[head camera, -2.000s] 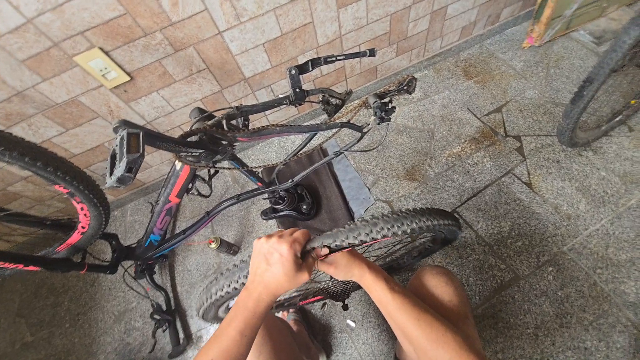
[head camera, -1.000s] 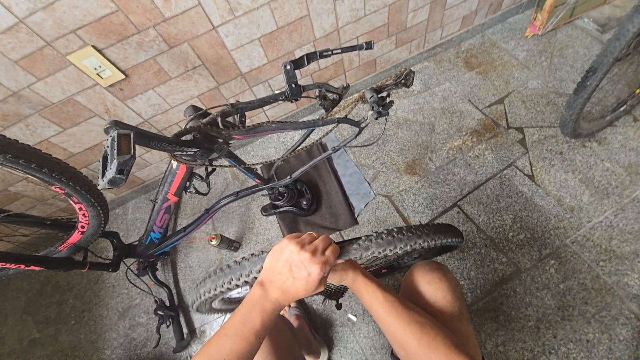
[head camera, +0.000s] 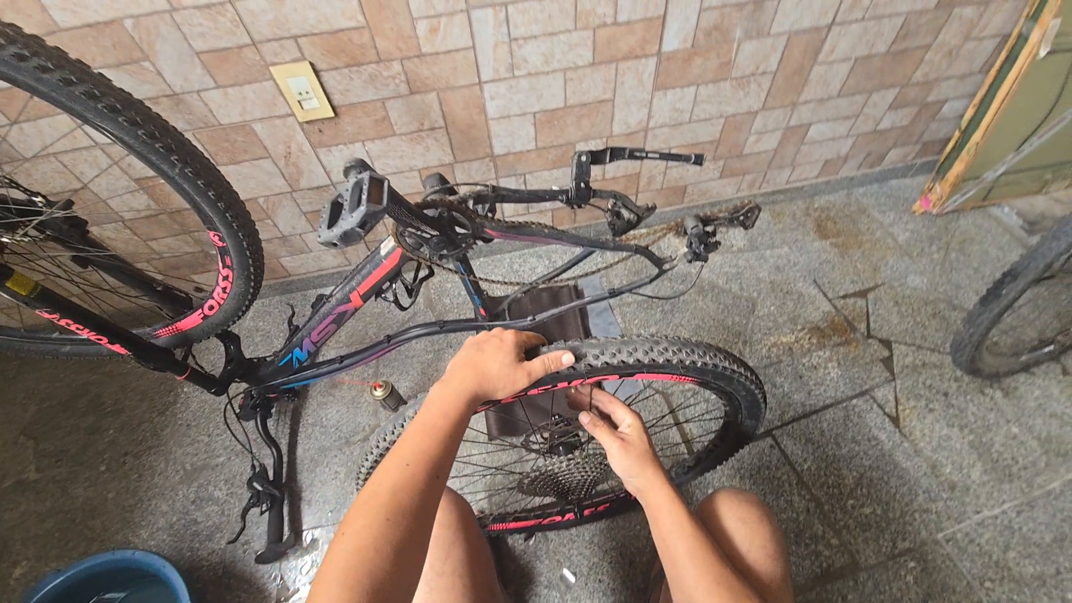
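Observation:
A bicycle wheel with a knobby tire (head camera: 670, 356) and a cassette (head camera: 565, 476) stands tilted between my knees. My left hand (head camera: 498, 364) rests over the top of the tire, thumb stretched along its side. Inside the rim, my right hand (head camera: 615, 427) is among the spokes just under the upper rim, fingers partly bent; whether they hold anything is not clear. Beyond the wheel, the upturned bicycle frame (head camera: 368, 280) has its front wheel (head camera: 239, 251) mounted at the left, and its rear end carries the derailleur (head camera: 702, 239).
A small canister (head camera: 385, 395) stands on the floor left of the wheel. At the lower left is a blue bucket (head camera: 63, 578). Behind the wheel lies a dark cloth (head camera: 548, 310). Another bicycle wheel (head camera: 988, 327) is at the right edge, near a green panel (head camera: 1005, 134) by the tiled wall.
The wheel has turned its side with the spokes and cassette more toward the view. My hands have moved apart, the right one down inside the rim. The view has shifted, and the bucket now shows.

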